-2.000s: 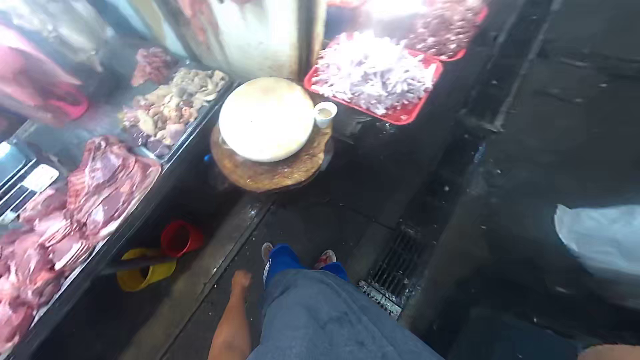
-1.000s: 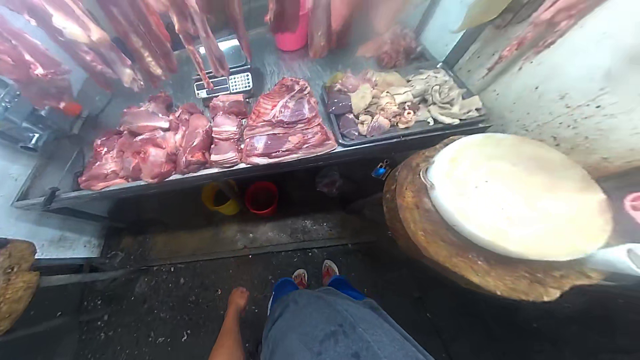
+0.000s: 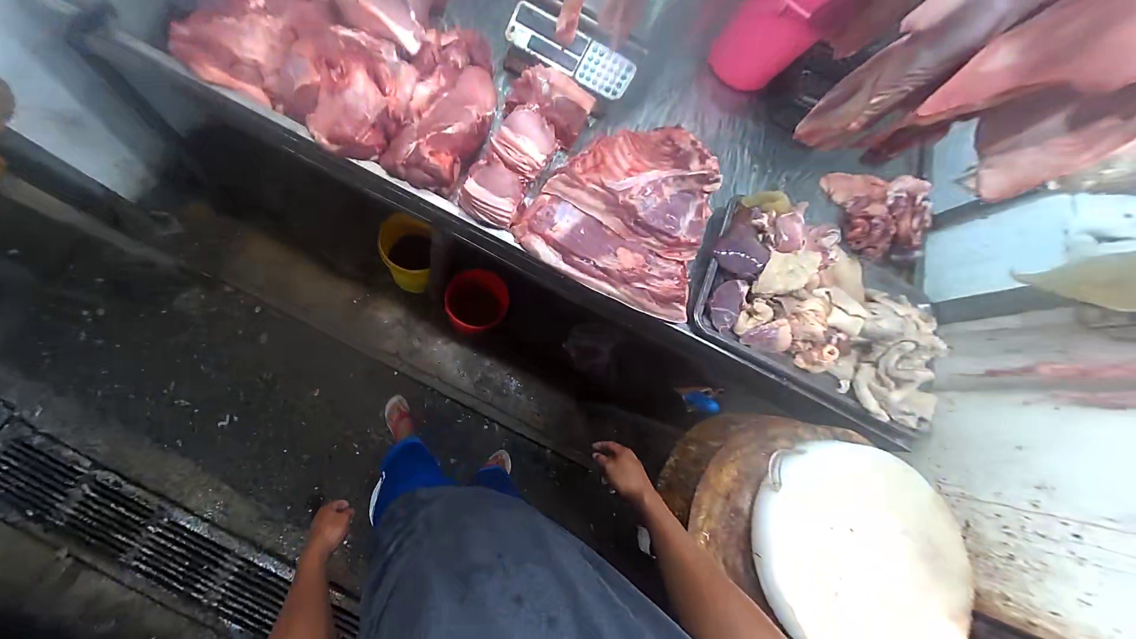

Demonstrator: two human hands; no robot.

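My left hand (image 3: 330, 525) hangs beside my apron, loosely curled, with nothing seen in it. Bent fingers show on my right hand (image 3: 621, 470), which hovers just left of a round wooden chopping block (image 3: 719, 479) and appears to hold nothing. On that block lies a round white cutting board (image 3: 861, 541). Beyond my hands runs a metal counter with cuts of raw meat (image 3: 435, 115), a slab of ribs (image 3: 630, 213) and a tray (image 3: 706, 293) of offal (image 3: 799, 284). Behind the meat stands a digital scale (image 3: 568, 49).
Under the counter are a yellow bucket (image 3: 406, 253) and a red bucket (image 3: 477, 300). Meat hangs at the upper right (image 3: 1003, 98), near a pink container (image 3: 768, 40). A floor drain grate (image 3: 151, 532) lies at the lower left.
The view has swung toward the counter. My right hand now shows beside the chopping block; one second ago it was not in view.
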